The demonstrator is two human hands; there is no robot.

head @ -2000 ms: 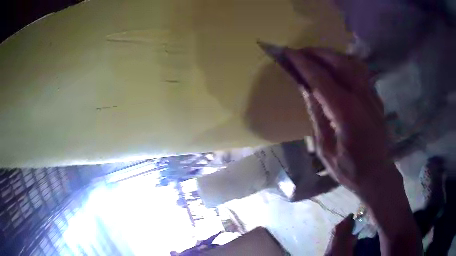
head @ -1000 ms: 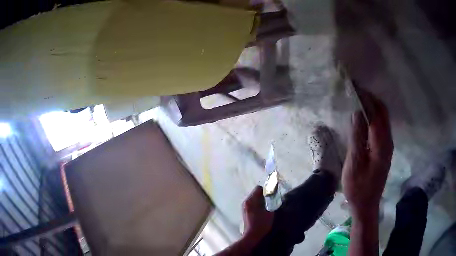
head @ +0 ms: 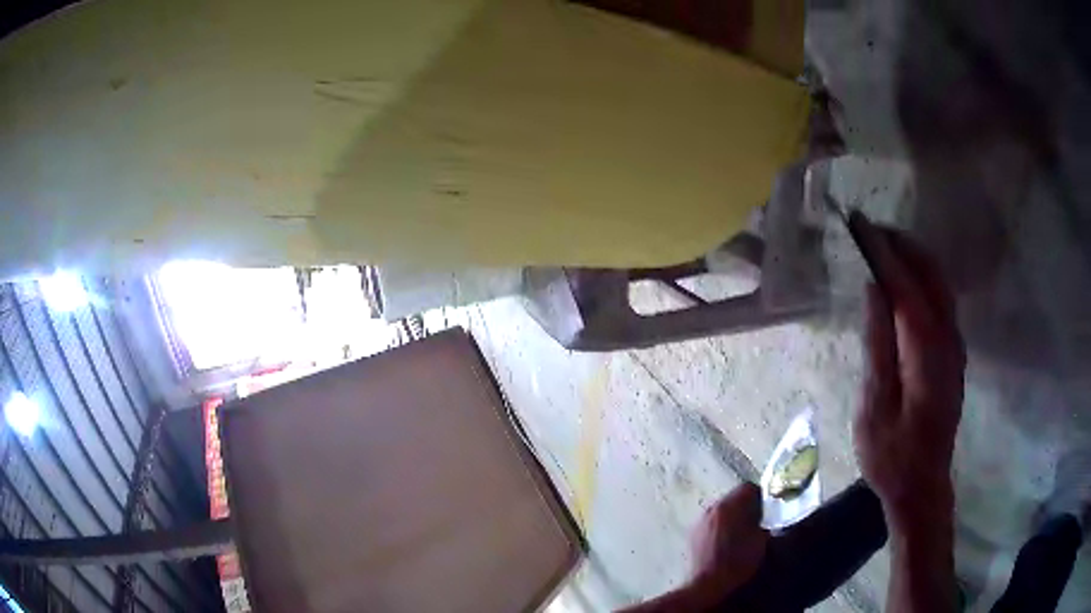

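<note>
The large smooth yellow-coated curved piece [head: 538, 156] fills the upper left and ends in a rounded tip near the centre right. My left hand [head: 727, 539], at the lower centre, holds a putty knife [head: 775, 509] with its blade up and a lump of yellow filler [head: 793, 472] on it. My right hand [head: 912, 359], at the right, holds a thin scraper [head: 864, 243] seen nearly edge-on, pointing up and left. The scraper is off the yellow piece, right of its rounded tip.
A brown panel or carcass [head: 395, 479] stands at the lower left. A dark grey stand frame [head: 598, 314] is under the yellow piece. The grey concrete floor [head: 658, 419] has a yellow line. My dark-trousered leg [head: 832, 545] shows below. Bright lights are at the left.
My right hand has come away from the yellow piece's surface. Since one second ago, the view has shifted, and both hands with their tools appear further right. The green object at the bottom has left view.
</note>
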